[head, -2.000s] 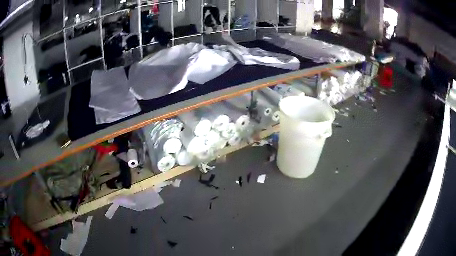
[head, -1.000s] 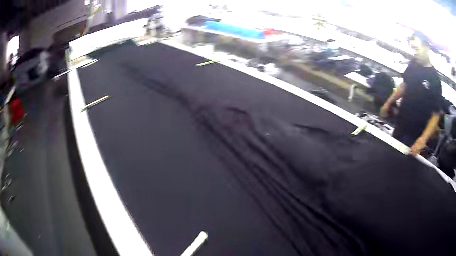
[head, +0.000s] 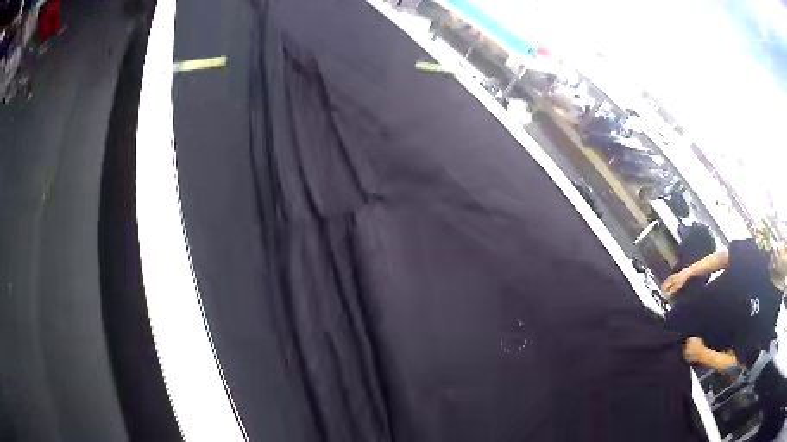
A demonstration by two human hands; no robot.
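Black fabric covers most of the long table, with long wrinkles and folds running lengthwise left of its middle. A pale yellow bar lies across the fabric's left edge near the top. Another pale bar lies at the far edge, top centre. The table's white border shows along the left side of the fabric. Neither of my hands is in the picture.
A person in a black top stands across the table at the right, one hand at the fabric's edge. Grey floor runs along the left. Side benches with piled things stand behind the far edge. A red object is at upper left.
The view has swung from the rolls and white bucket to the black fabric, then further along it. The person now has a hand on the fabric's edge, where it is pulled into creases.
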